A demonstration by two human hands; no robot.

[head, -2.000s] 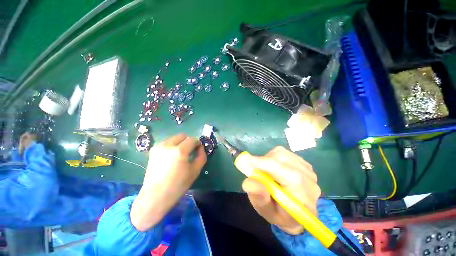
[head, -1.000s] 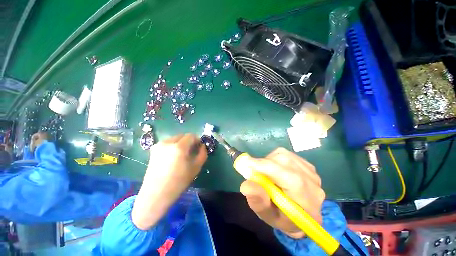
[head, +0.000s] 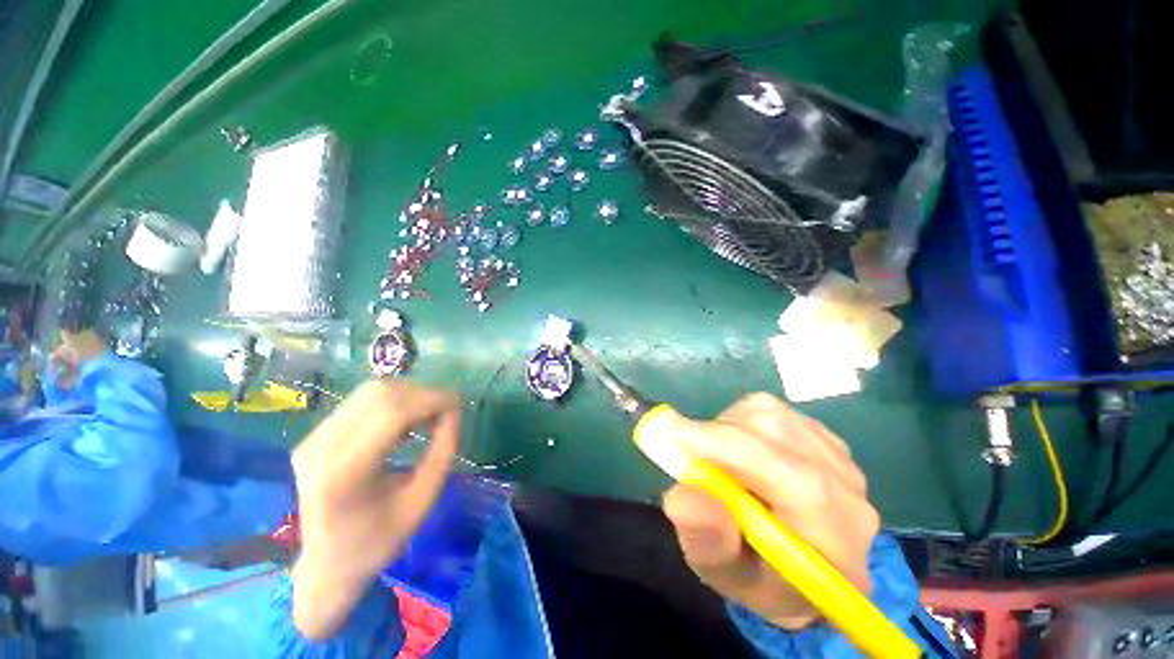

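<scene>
A round housing (head: 552, 372) with a white tab (head: 558, 331) at its upper edge lies on the green mat. My right hand (head: 773, 502) holds the yellow soldering iron (head: 753, 518) like a pen; its metal tip points up-left, close to the housing's right edge. My left hand (head: 370, 483) is left of this housing, off it, with fingers curled. Thin solder wire (head: 483, 465) passes by its fingers; whether they grip it is hard to tell. A second round housing (head: 388, 352) with a white tab lies just above my left hand.
Small LED boards (head: 558, 164) and red leads (head: 431, 229) lie beyond the housings. A black fan (head: 785, 135), cream pads (head: 830, 341) and a blue station (head: 1017, 245) stand right. A white wrapped stack (head: 286, 225), yellow reel stand (head: 258, 398) and another person's sleeve (head: 97, 444) are left.
My left hand has moved left and down, away from the housing, which now shows whole. The solder wire now curves loosely beside it. The iron tip remains near the housing; the view has shifted slightly.
</scene>
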